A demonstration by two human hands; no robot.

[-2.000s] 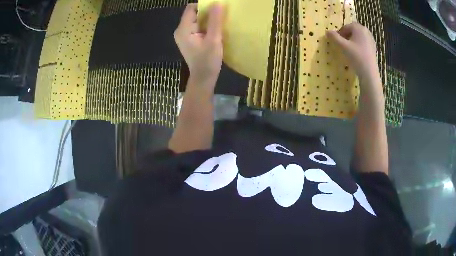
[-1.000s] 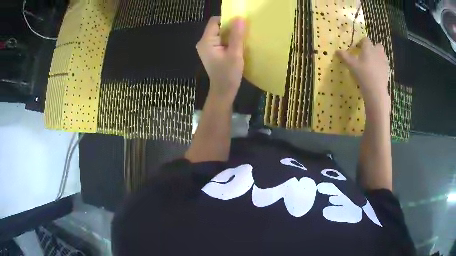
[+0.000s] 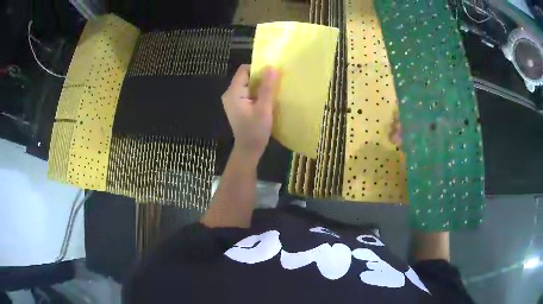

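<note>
My left hand (image 3: 253, 110) grips a plain yellow sheet (image 3: 295, 83) by its left edge, thumb on its face; the sheet's lower end bends. A long LED board panel (image 3: 440, 113) stands tilted at the right, its green face with small shiny dots towards me. My right hand (image 3: 396, 129) is mostly hidden behind this panel; only fingertips show at its left edge, and the forearm comes out below it. Beside it is a yellow board face (image 3: 366, 142) with dark holes, next to upright board edges (image 3: 330, 136) behind the sheet.
At the left stand a dotted yellow board (image 3: 89, 124) and rows of thin board edges (image 3: 161, 172), with a black band between them. A round white-rimmed speaker or fan (image 3: 528, 56) is at the upper right, near cables. A pale crumpled piece (image 3: 268, 193) lies at the near bench edge.
The green panel has come up at the right, in front of my right hand, which was at the yellow board face before. My left hand and the sheet sit lower in view; more of the bench's far side shows.
</note>
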